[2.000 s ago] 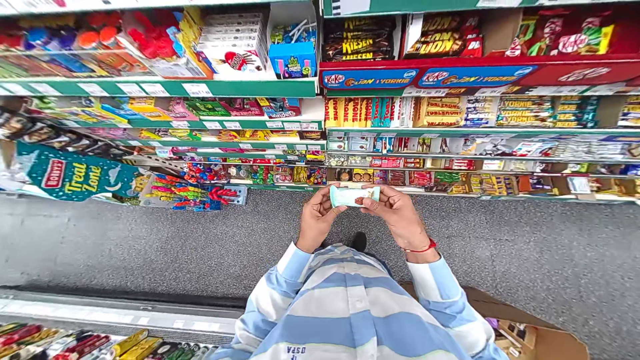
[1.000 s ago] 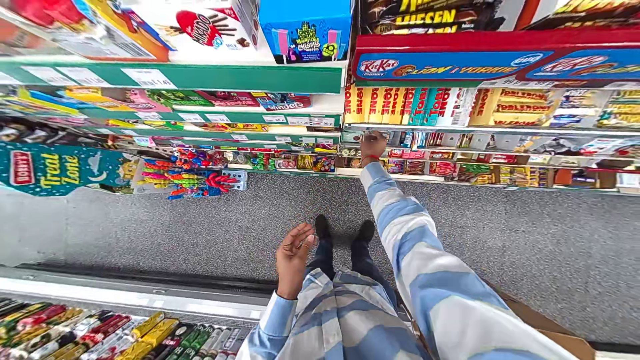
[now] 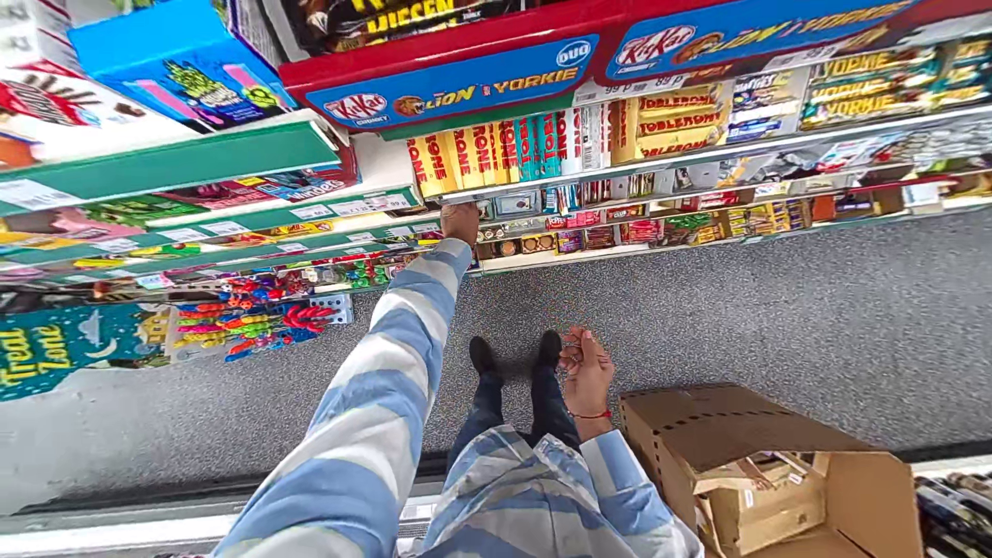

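Note:
My left hand (image 3: pixel 460 222) reaches forward into a lower shelf, just below the upright Toblerone boxes (image 3: pixel 469 157); its fingers are hidden under the shelf edge, so what it touches does not show. Down by my body, over the floor, my right hand (image 3: pixel 587 364) hangs with a red band at the wrist. Its fingers are loosely bent and hold nothing that I can see. Small packaged sweets (image 3: pixel 539 243) stand on the low shelves to the right of my left hand.
An open cardboard box (image 3: pixel 876 496) with smaller cartons in it stands at the lower right. A red and blue shelf display (image 3: pixel 457 81) juts out above the Toblerone. Colourful toys (image 3: pixel 256 322) hang at the left beside a teal sign (image 3: pixel 46 349). Grey floor (image 3: pixel 736 310) runs below the shelves.
Two seconds ago both hands held a small pale packet; it no longer shows. My right hand, at the shelf one second ago, has drawn back, while my left hand has moved forward to the shelf.

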